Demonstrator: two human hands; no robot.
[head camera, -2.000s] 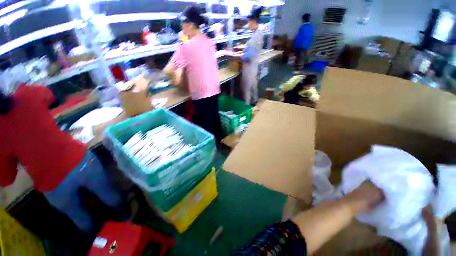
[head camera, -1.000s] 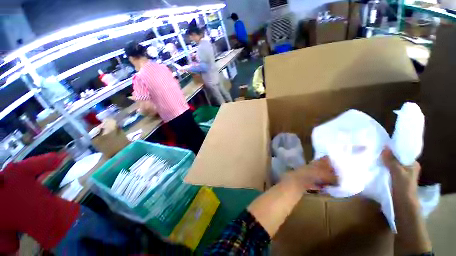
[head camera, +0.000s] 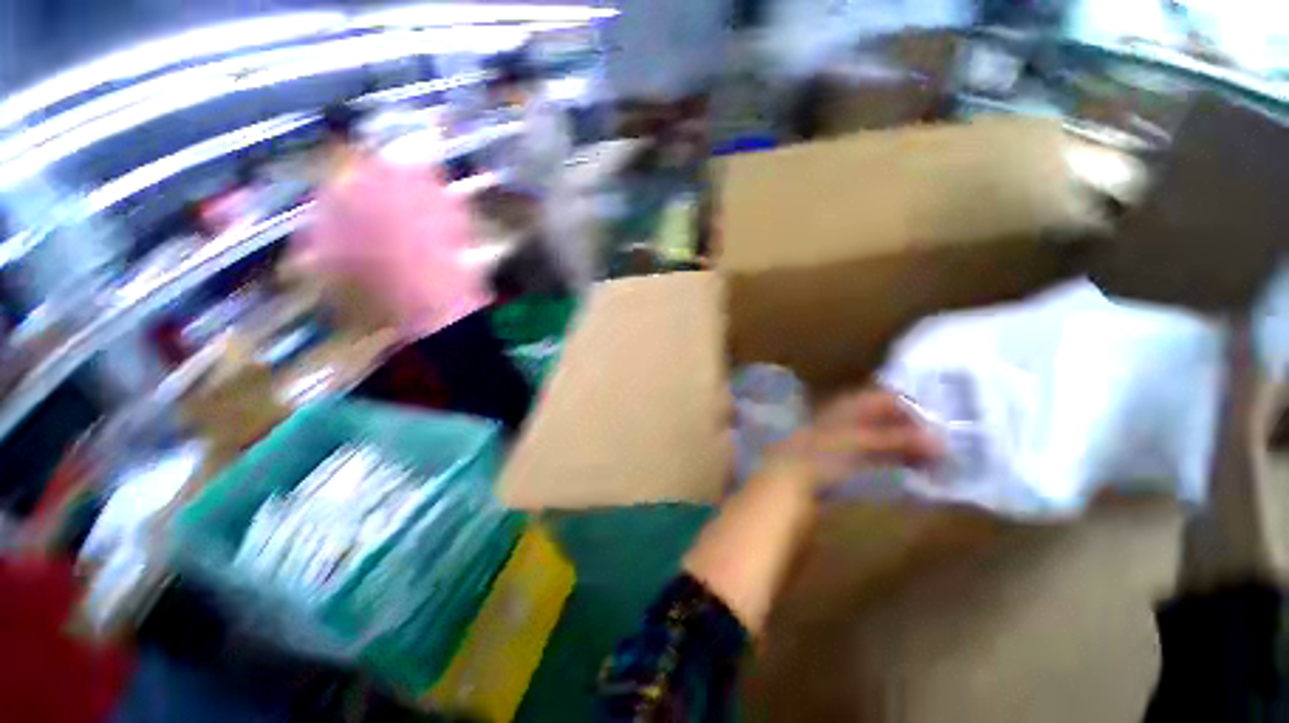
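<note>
A white protective bag (head camera: 1060, 403) is spread sideways over the open brown carton (head camera: 848, 311), blurred by motion. My left hand (head camera: 862, 435) is at the bag's left end, fingers against its edge; blur hides whether they grip. My right hand (head camera: 1241, 389) is raised at the bag's far right end, shut on it. Its fingers are blurred. Whether a clear shade is inside the bag cannot be told. A cloudy whitish round bundle (head camera: 768, 403) stands in the carton's left corner, beyond my left hand.
A green crate (head camera: 410, 614) of thin white pieces sits on a yellow crate (head camera: 516, 622) at the left. The carton's left flap (head camera: 622, 389) sticks out towards them. A person in pink (head camera: 396, 240) is at the lit bench. A red sleeve (head camera: 57, 636) shows lower left.
The bag has gone from bunched between my hands to spread out sideways. My right hand has moved right and up. My left hand stays near the bag's left side. The view has shifted and blurred.
</note>
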